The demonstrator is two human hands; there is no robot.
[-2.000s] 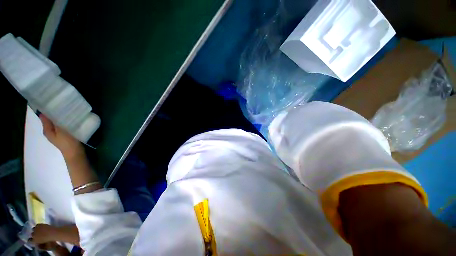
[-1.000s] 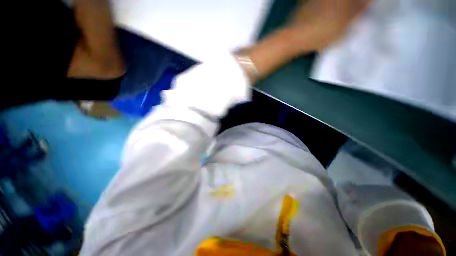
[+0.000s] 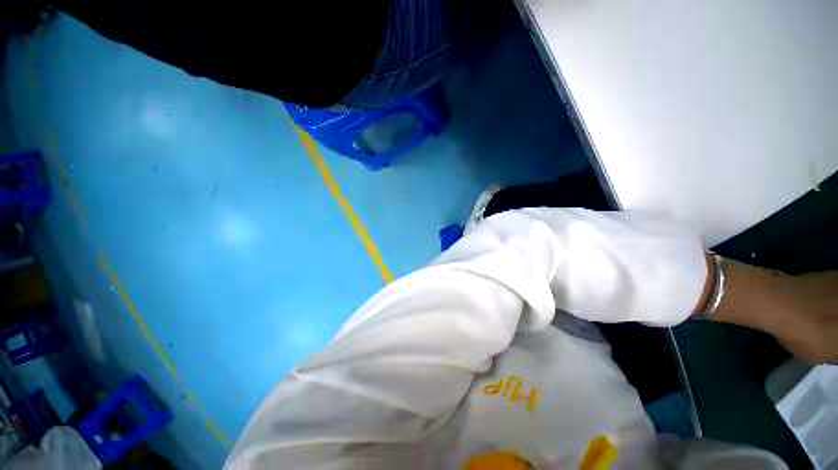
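My left hand point(image 3: 813, 317) reaches over the green bench surface at the right edge, with a silver bracelet at the wrist. Its fingers are cut off by the edge, so its grip cannot be told. A white tray with rounded pockets point(image 3: 813, 404) lies just below the hand, also cut off by the edge. Whether the hand touches it is not clear. My right hand is out of view.
A white board point(image 3: 698, 101) covers the bench at the upper right. A person in dark clothes sits on a blue stool point(image 3: 400, 133) beside the bench. More blue stools point(image 3: 124, 422) stand on the blue floor point(image 3: 220, 229) at the left.
The view has swung from the bench towards the floor and stools. My left hand now shows at the right edge. The white tray stack and clear plastic seen earlier are out of view.
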